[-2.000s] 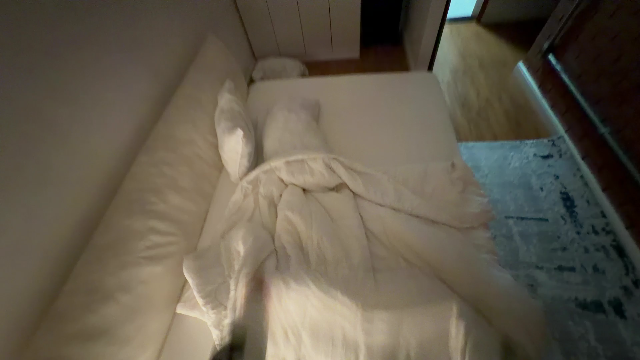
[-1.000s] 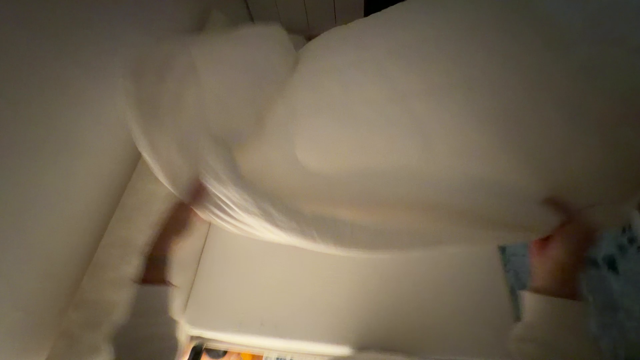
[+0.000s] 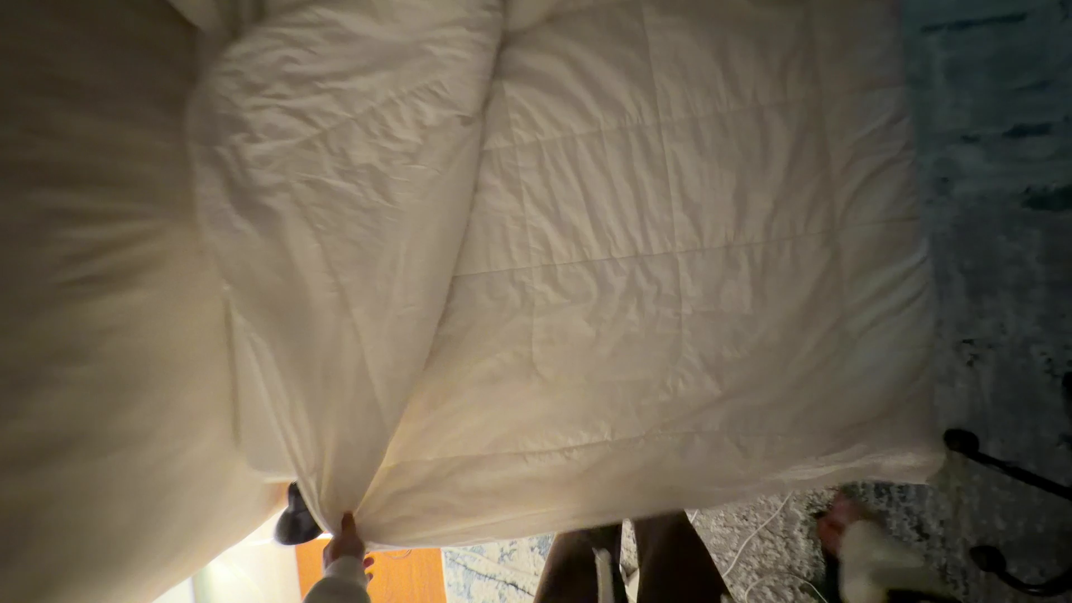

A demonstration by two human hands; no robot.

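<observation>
A cream quilted comforter [image 3: 687, 276] lies spread over the bed, its left part folded over along a diagonal edge. My left hand [image 3: 345, 544] pinches the comforter's near left corner at the bottom of the view. Below the near right corner, my right hand [image 3: 842, 512] is blurred and apart from the comforter; its fingers are too unclear to read. My legs [image 3: 632, 557] stand at the near edge, between the two hands.
A padded cream panel [image 3: 100, 335] runs along the left side. A dark rounded object [image 3: 296, 517] and an orange wooden surface [image 3: 410, 574] are near my left hand. A blue-grey rug [image 3: 997, 293] lies at right, with black metal bars [image 3: 1009, 469] above it. White cables [image 3: 758, 536] cross the floor.
The comforter, bunched on the bed and then lifted between both hands, now lies spread out. My right hand has come off its edge. The view has tilted down.
</observation>
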